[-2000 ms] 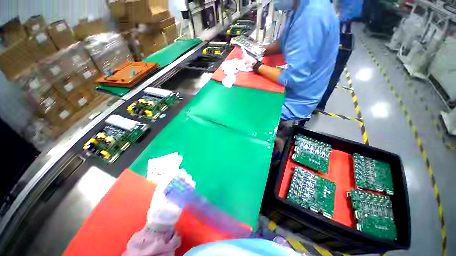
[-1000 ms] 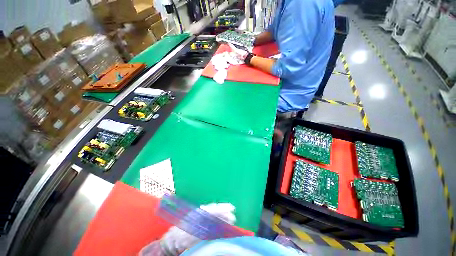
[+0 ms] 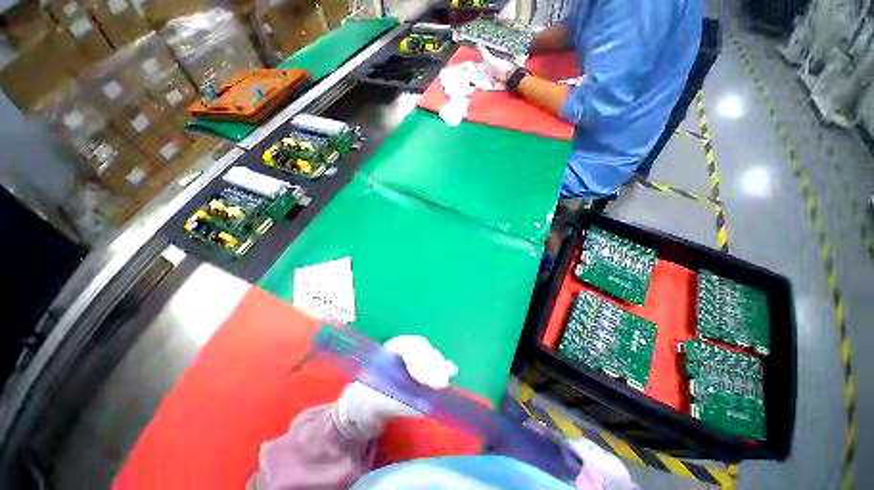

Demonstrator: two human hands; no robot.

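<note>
A bundle of long translucent purple-blue tubes [image 3: 369, 361] lies slantwise over the red mat [image 3: 240, 373], blurred at its lower right. My left hand [image 3: 398, 383], in a white glove with a pink sleeve, is closed around the bundle near its middle. My right hand [image 3: 596, 465], also in white, is at the bottom edge beside the lower right end of the bundle, blurred and partly cut off; its grip cannot be told. A small white sheet with rows of dots [image 3: 326, 290] lies on the green mat just past the red one.
Two boards with yellow parts [image 3: 240, 212] sit on the conveyor at left. A black tote [image 3: 661, 421] at right holds several green boards [image 3: 607, 337]. A person in blue [image 3: 632, 86] works at another red mat ahead. An orange fixture [image 3: 247, 94] lies beyond the conveyor.
My left hand has moved from beside the dotted sheet to the right and grips the tubes, which are raised slightly. My right hand has appeared at the bottom edge. The view has shifted.
</note>
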